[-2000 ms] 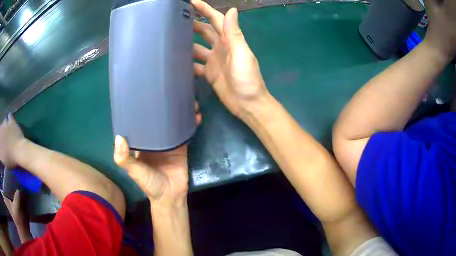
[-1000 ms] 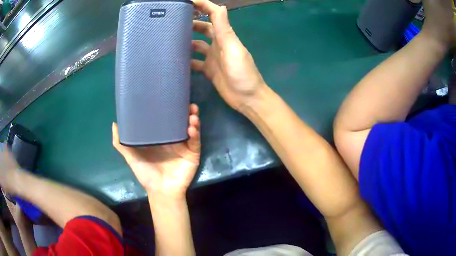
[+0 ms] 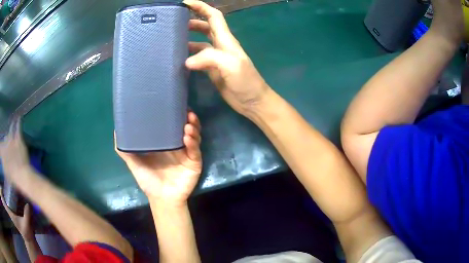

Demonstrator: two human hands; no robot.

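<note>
A grey loudspeaker unit (image 3: 150, 82) is held upright above the bench, its mesh front facing me. A small dark logo badge (image 3: 148, 19) shows near its top end. My left hand (image 3: 167, 169) is under the lower end, palm up, with fingers around the lower right edge and the thumb side at the lower left corner. My right hand (image 3: 223, 64) is at the upper right side. Its thumb touches or nearly touches the side edge and its upper fingers reach toward the top corner, partly hidden behind the unit.
The green bench surface (image 3: 288, 67) runs under the unit, with a worn brown strip (image 3: 61, 82) and conveyor at upper left. A neighbour in blue (image 3: 419, 180) holds another grey speaker (image 3: 393, 23) at upper right. A neighbour in red (image 3: 97, 252) has an arm over the left side.
The speaker first turned so its badge faces me, then shifted slightly left. My right thumb moved in to the speaker's side edge. The left neighbour's arm has moved.
</note>
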